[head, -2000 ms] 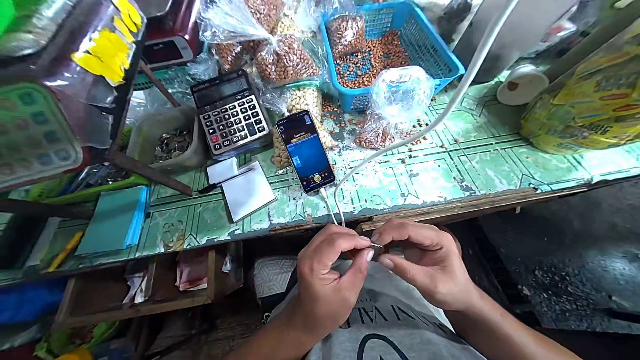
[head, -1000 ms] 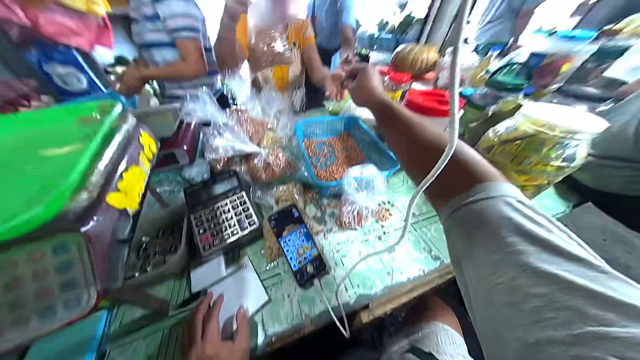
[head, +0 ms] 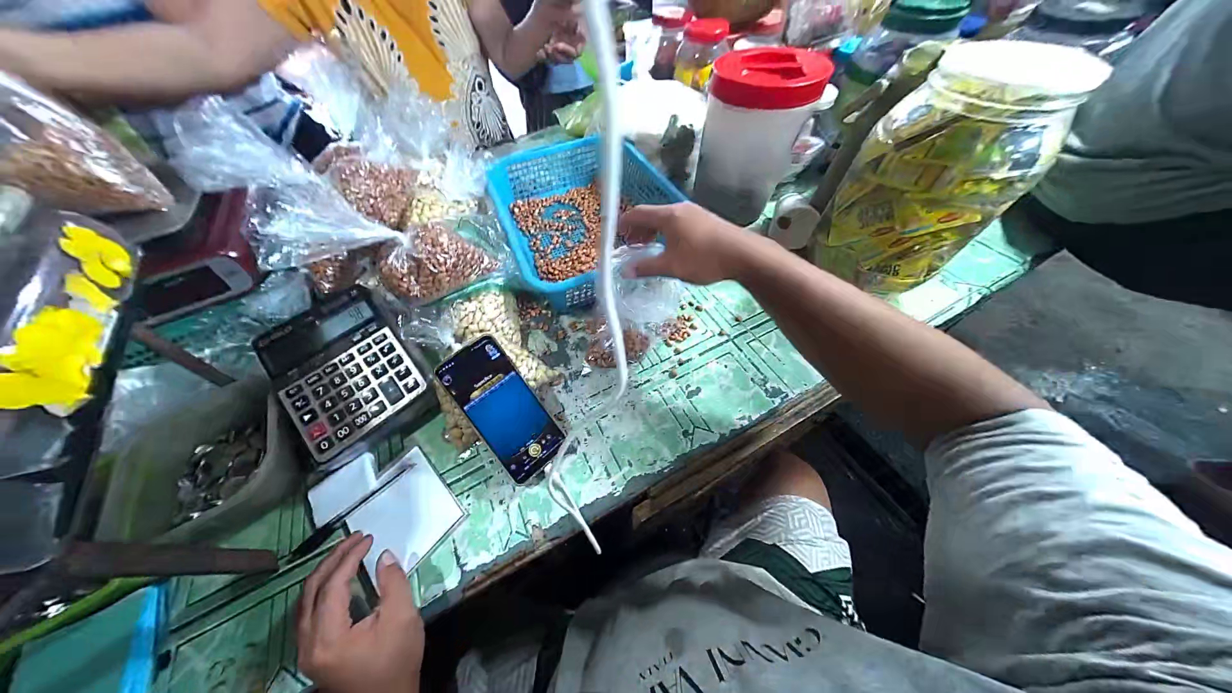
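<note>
My left hand (head: pixel 361 621) rests at the table's near edge, fingertips beside a white notepad (head: pixel 414 510) with a pen (head: pixel 380 496) on it; its fingers are apart. My right hand (head: pixel 688 243) reaches over the near right rim of a blue plastic basket (head: pixel 553 289) of brown nuts (head: pixel 568 231), just above a clear plastic bag (head: pixel 650 298) with some nuts in it. Its fingers are partly spread and nothing shows between them. A calculator (head: pixel 358 385) and a smartphone (head: pixel 500 409) on a white cable (head: pixel 573 510) lie between my hands.
Bags of nuts (head: pixel 438 260) stand behind the calculator. A plastic bin of coins (head: pixel 221 472) is at left. A red-lidded container (head: pixel 756 125) and a large jar of yellow packets (head: pixel 943 173) stand at right. The cable hangs across the view. A person in yellow (head: pixel 404 48) stands opposite.
My hands were together near the table edge at first, then apart, the right one stretched far forward. It has since come back to the basket, while my left has stayed by the notepad.
</note>
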